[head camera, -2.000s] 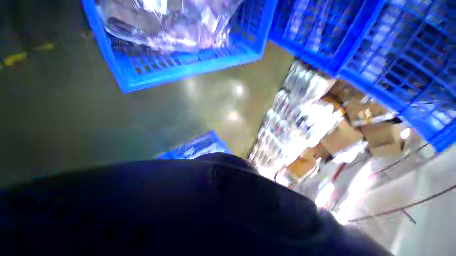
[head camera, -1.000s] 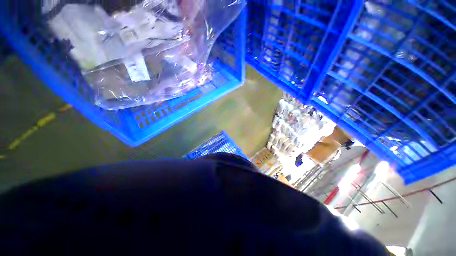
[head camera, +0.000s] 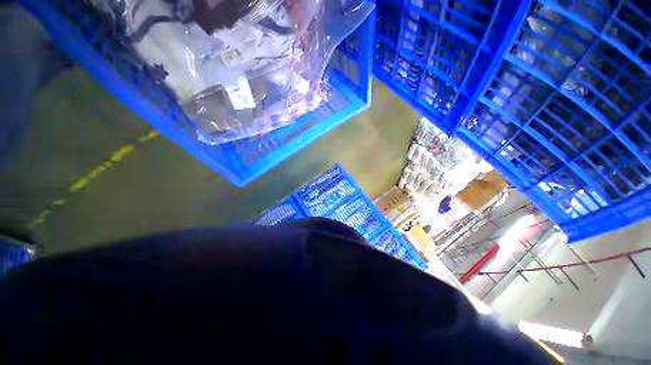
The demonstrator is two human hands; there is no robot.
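A large dark curved shell (head camera: pixel 271 299) fills the bottom of the tilted view; it is blurred and hides what lies behind it. Neither my left hand nor my right hand shows. The nearest thing is a blue plastic crate (head camera: pixel 296 148) at the upper left. Clear shiny polybags (head camera: pixel 214 85) lie in it, with pale cloth-like contents and a small white label on one. The crate's upper part is cut off by the frame's top edge.
More blue lattice crates (head camera: pixel 467 89) stand at the upper right. Other blue crates (head camera: pixel 342 207) stand beyond the shell. Brown cartons (head camera: pixel 482 191) and pale goods are farther off. The green-grey floor has a yellow line (head camera: pixel 100 170). Red pipes (head camera: pixel 480 265) and strip lights (head camera: pixel 553 333) show at lower right.
The bagged crate has come nearer since the oldest frame, then shifted slightly right and up. More of the blue crates beyond the shell now shows. The dark shell stays in place.
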